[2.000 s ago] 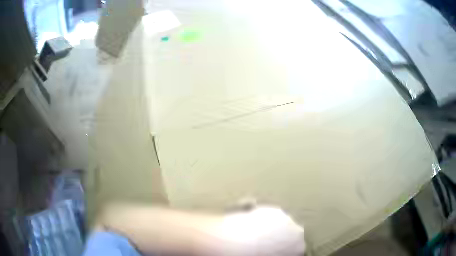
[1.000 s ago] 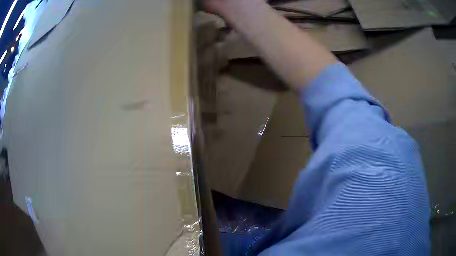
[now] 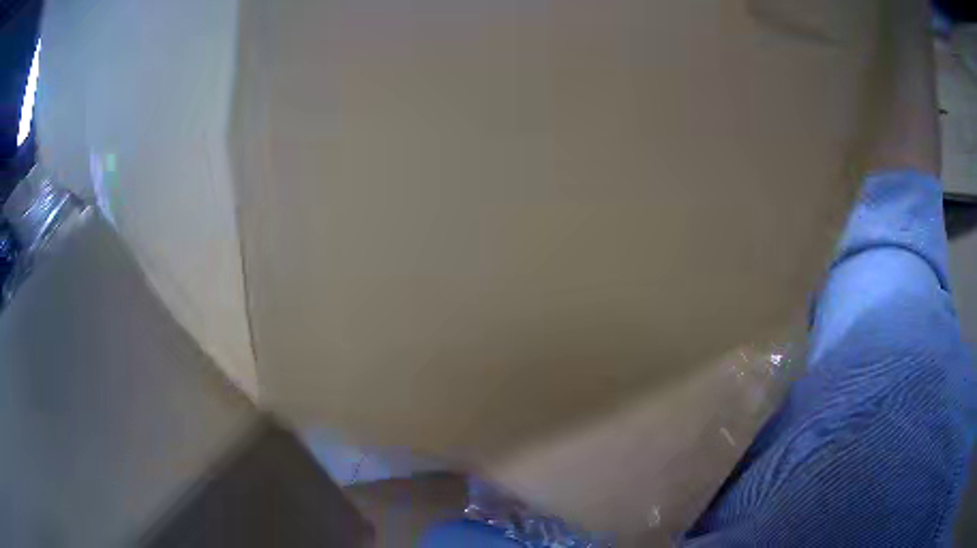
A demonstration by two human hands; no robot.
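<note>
A large tan-brown corrugated carton (image 3: pixel 536 214) fills most of the view, close to the camera and blurred. Its lighter side (image 3: pixel 161 139) is at the left. My right sleeve and forearm run up along the carton's right side; my right hand is not visible. At the bottom, a blurred patch of skin from my left arm or hand (image 3: pixel 402 495) shows below the carton, beside a bit of blue sleeve. Its fingers cannot be made out, so its grip cannot be told.
A carton flap or second cardboard piece (image 3: pixel 96 375) lies at the lower left, with a darker panel beside it. Clear plastic film (image 3: pixel 43 214) glints at the left edge, and more glints near the bottom middle. Other cardboard (image 3: pixel 959 118) shows at the right edge.
The carton has turned and shifted, so a broad brown face now fills the middle. My right arm has moved to the right edge. Skin and sleeve now show at the bottom.
</note>
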